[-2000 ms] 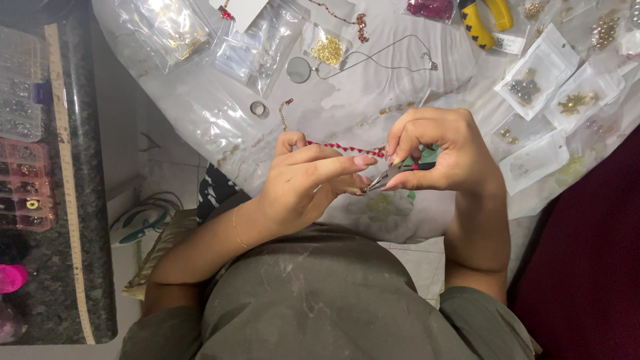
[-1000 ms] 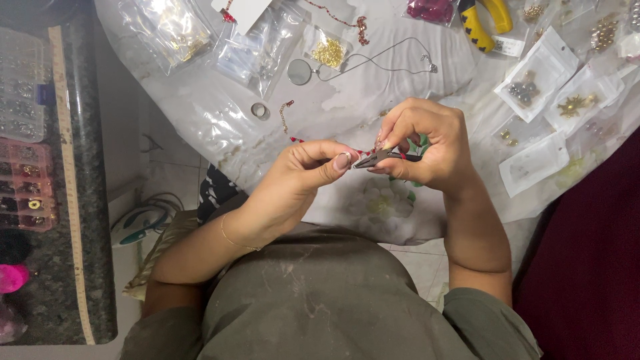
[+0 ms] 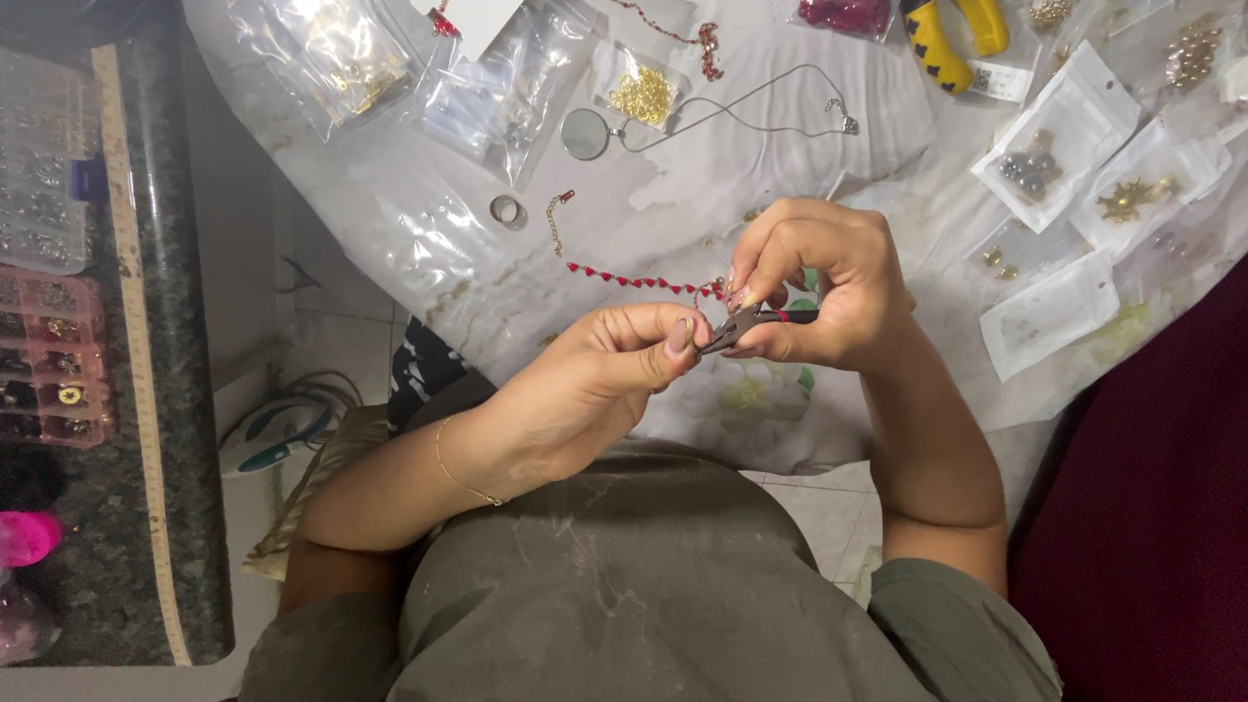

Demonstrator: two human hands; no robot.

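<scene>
My left hand [image 3: 624, 366] pinches a small piece between thumb and forefinger; it is too small to name. Dark-jawed jewelry pliers [image 3: 736, 327] are held in my right hand [image 3: 824, 283], their tips touching the left fingertips. Beyond my fingers a chain with red beads [image 3: 634, 282] lies on the cloth, its right end running up to my right fingertips. A short extender chain [image 3: 556, 224] lies above its left end. Near that is a metal ring [image 3: 506, 209]. A silver necklace with a round pendant [image 3: 585, 134] lies farther off.
Plastic bags of findings [image 3: 497, 88] and a small bag of gold rings [image 3: 643, 96] lie at the far side. White pouches [image 3: 1058, 136] and yellow-handled pliers [image 3: 936, 44] are at the right. A dark counter with a tape measure [image 3: 136, 341] and a pink bead box [image 3: 58, 361] stands left.
The red-beaded chain, partly hidden by my fingers before, now shows more fully on the cloth. My left fingers have closed from a spread pose into a pinch at the pliers' tips.
</scene>
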